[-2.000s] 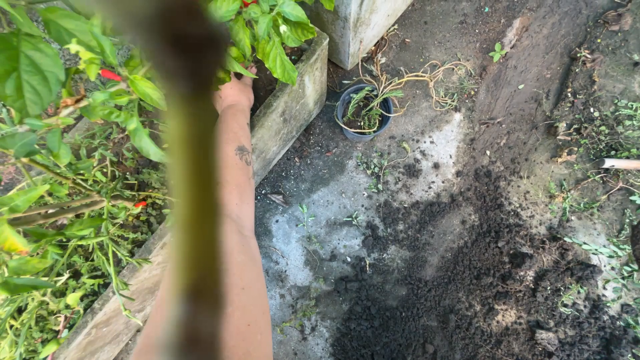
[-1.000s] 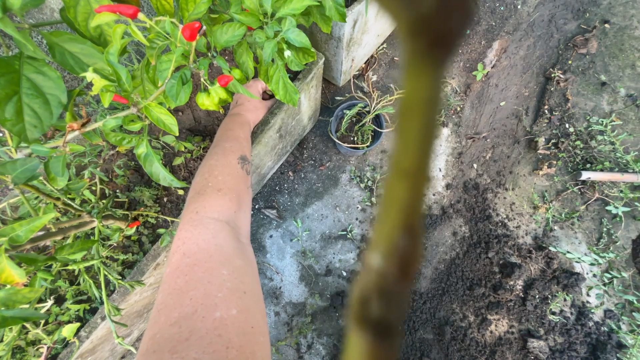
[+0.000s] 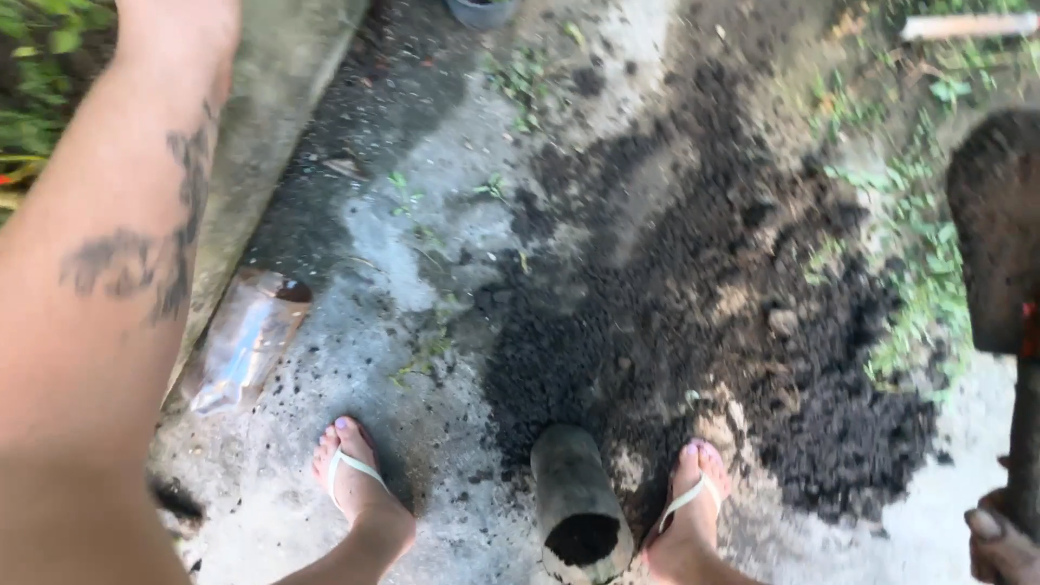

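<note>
My left arm reaches up over a concrete planter wall (image 3: pixel 268 106). Only the back of my left hand (image 3: pixel 183 20) shows at the top edge; its fingers are cut off by the frame. At the lower right, my right hand (image 3: pixel 1003 532) is closed around the dark handle of a soil-covered shovel (image 3: pixel 995 236), whose blade points up the view. Dark loose soil (image 3: pixel 682 309) lies spread on the concrete. A grey cylindrical container (image 3: pixel 573 475) lies between my feet with dark soil at its near opening. A clear plastic bag (image 3: pixel 244 341) lies beside the planter wall.
My feet in white flip-flops stand on the concrete, the left foot (image 3: pixel 353 471) and the right foot (image 3: pixel 695 487) on either side of the container. A dark plastic pot (image 3: pixel 482 10) is at the top edge. Weeds (image 3: pixel 926 284) and a pale pipe-like piece (image 3: pixel 971 26) are on the right.
The view has tilted down strongly. My left hand, earlier at the planter edge among pepper leaves, is now at the top edge. My right hand and the whole shovel blade have come into view.
</note>
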